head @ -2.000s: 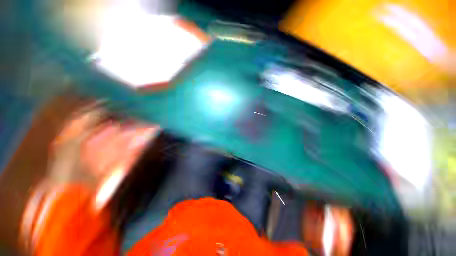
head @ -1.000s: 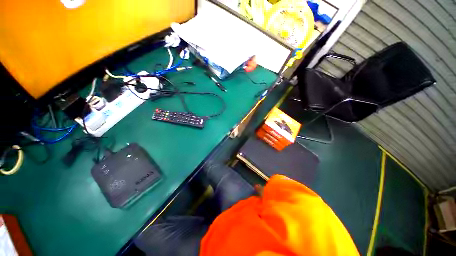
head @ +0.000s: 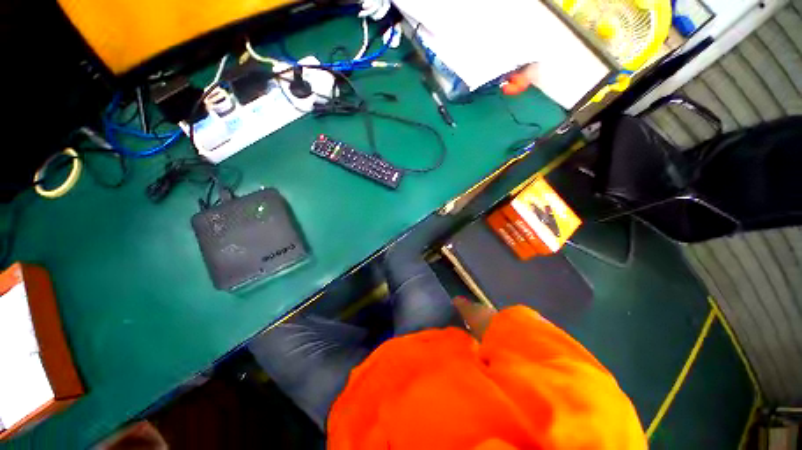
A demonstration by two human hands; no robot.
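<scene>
A flat black set-top box [head: 251,237] lies on the green bench, cables at its back edge and a small green light showing. A black remote control [head: 356,162] lies behind it to the right. An open orange retail box [head: 57,338] with white inside is cut off by the left edge. My right hand [head: 475,315] shows only partly beside the orange sleeve, by the dark stool; its fingers are hidden. A blurred shape at the bottom left edge looks like my left hand [head: 134,436], mostly cut off. Neither hand touches the set-top box or remote.
A crowded white power strip [head: 264,114] and blue cables lie below the screen [head: 176,26]. A tape roll [head: 59,173] is at left. White paper [head: 492,39] and a yellow fan [head: 620,31] are at the back. Orange boxes [head: 536,220] sit on a dark stool [head: 528,272]; a black chair [head: 677,176] stands right.
The view was blurred, then cleared and shifted left, showing more of the open retail box. The hand-like shape has appeared at bottom left. The set-top box and remote have stayed in place since one second ago.
</scene>
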